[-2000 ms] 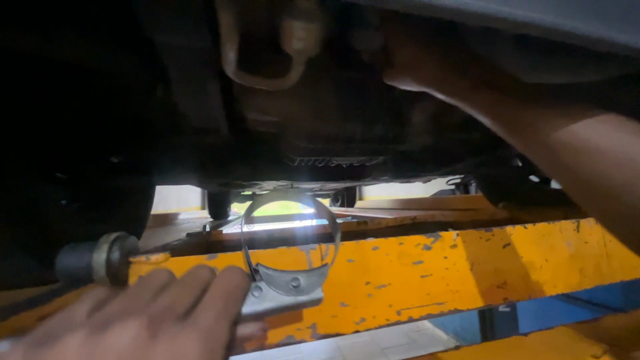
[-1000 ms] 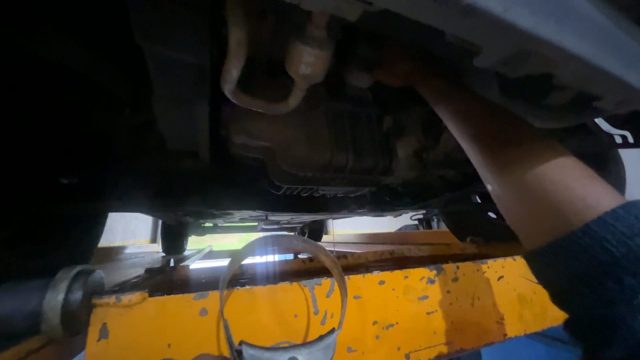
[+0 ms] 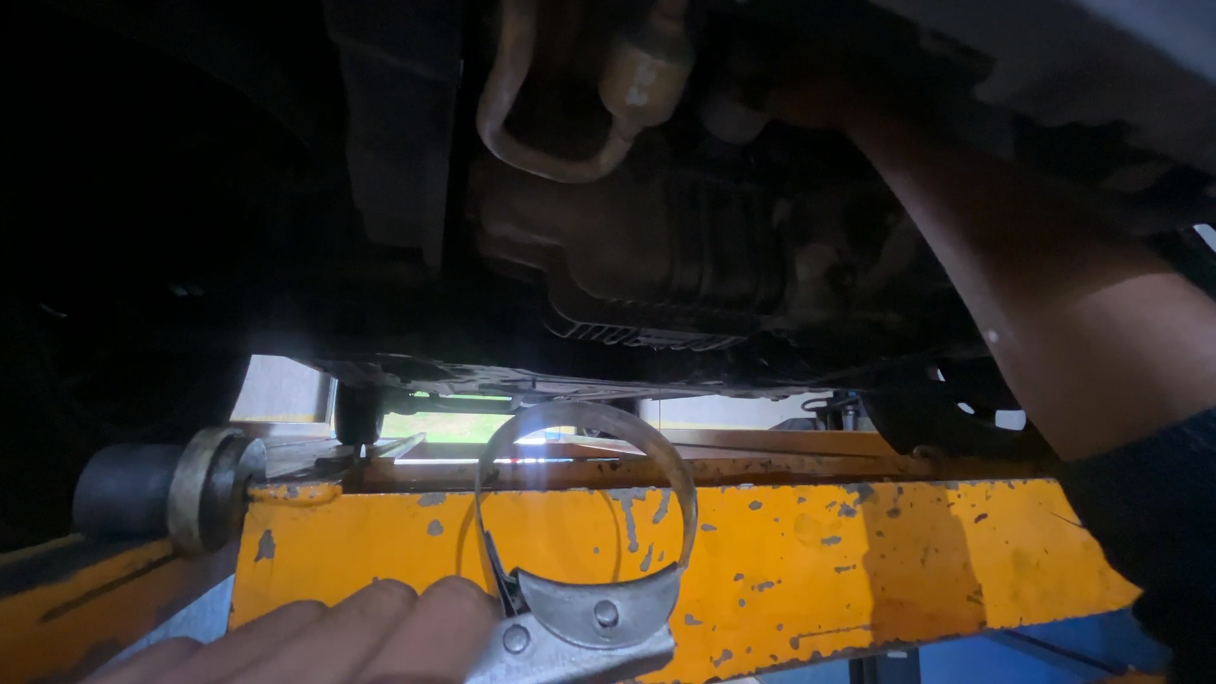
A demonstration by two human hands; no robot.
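Note:
My left hand (image 3: 351,632), at the bottom left, is closed around the handle of a metal band-type oil filter wrench (image 3: 598,608). The round band of the wrench stands upright in front of a yellow lift beam, with nothing inside its loop. My right arm reaches up from the right under the vehicle. My right hand (image 3: 817,100) is in deep shadow beside a rounded part (image 3: 733,119), probably an oil filter; its fingers are hidden. Left of it hang a curved metal pipe (image 3: 556,166) and a ribbed engine or transmission pan (image 3: 646,256).
The chipped yellow beam (image 3: 788,570) crosses the view below the vehicle. A black roller with a metal collar (image 3: 204,489) sits at its left end. A plastic or metal panel (image 3: 1121,47) hangs low at the top right, close above my right arm. A wheel (image 3: 936,408) shows behind.
The wrench dropped lower in the view, taking my left hand out of sight one second ago; both show again now. My right arm stays raised under the vehicle.

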